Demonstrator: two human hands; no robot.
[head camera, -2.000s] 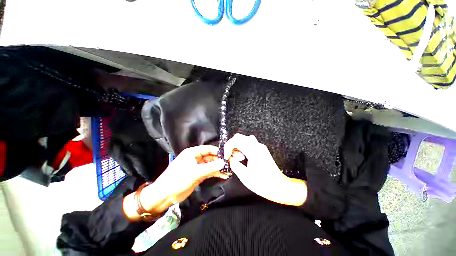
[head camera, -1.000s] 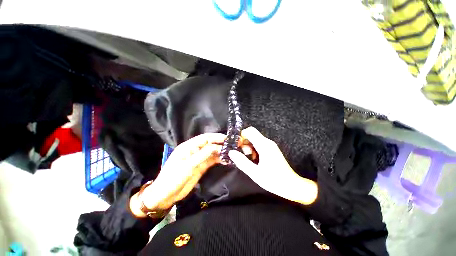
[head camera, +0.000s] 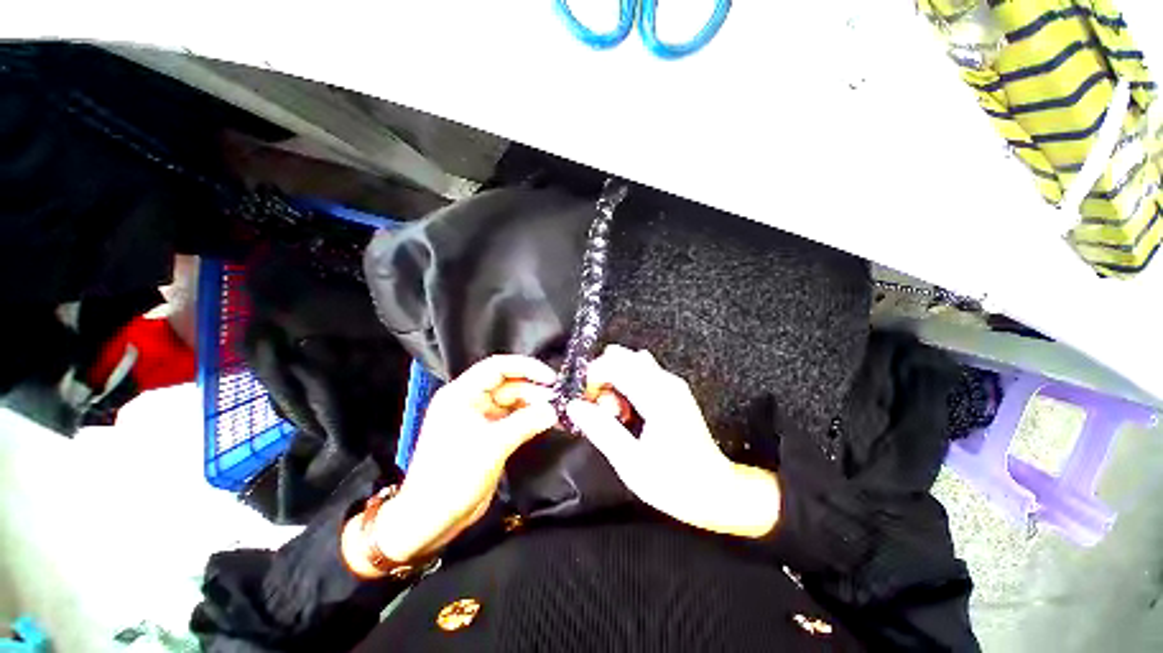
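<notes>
The dark tweed garment (head camera: 753, 319) lies over my lap, with its smooth black lining (head camera: 491, 274) on the left. A narrow braid trim (head camera: 593, 287), black flecked with white, runs down between them to my fingertips. My left hand (head camera: 466, 427) pinches the lower part of the trim edge. My right hand (head camera: 663, 440) pinches the same edge from the right, fingers bent, the fingertips of both hands nearly touching. No needle or thread can be made out.
Blue scissors handles (head camera: 644, 26) and a yellow striped cloth bundle (head camera: 1065, 102) lie on the white table (head camera: 816, 128). A blue basket (head camera: 242, 440) with dark cloth stands at left, near red cloth (head camera: 147, 357). A purple stool (head camera: 1065, 466) stands at right.
The view has shifted. My hands drew together at the trim's lower end, and the braid, bunched and doubled near my fingers one second ago, now runs as a single straighter band.
</notes>
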